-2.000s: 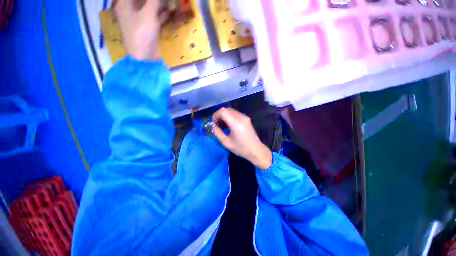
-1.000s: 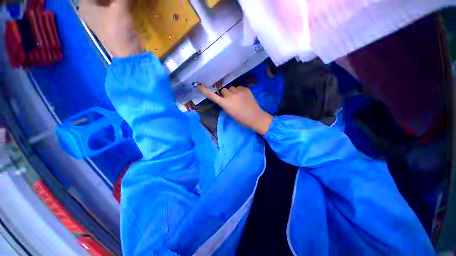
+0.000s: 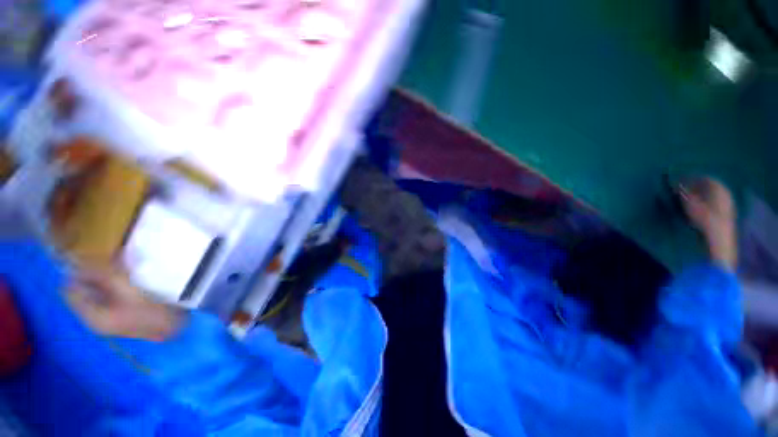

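Note:
The picture is strongly blurred. My left hand (image 3: pixel 124 305) is at the left, beside the gold fixture plate (image 3: pixel 115 205) of the white machine bed (image 3: pixel 229 277); its fingertips and anything in them cannot be made out. My right hand (image 3: pixel 708 213) is at the far right, over the green bench (image 3: pixel 589 111). A dark shape shows beside its fingers, but whether it is held cannot be told. The pink tray (image 3: pixel 256 111) lies at the upper left, beyond the gold plate, with blurred pockets and marks.
A pale, narrow strip (image 3: pixel 474 68) lies on the green bench. A small bright object (image 3: pixel 727 55) is at the upper right. A dark red panel (image 3: pixel 478 154) runs below the bench edge. My blue-sleeved arms spread to both sides. Something red shows at the left rim.
The view has swung to the right. My right hand has left the knob on the bed's front edge and is now over the green bench. My left hand is still near the machine.

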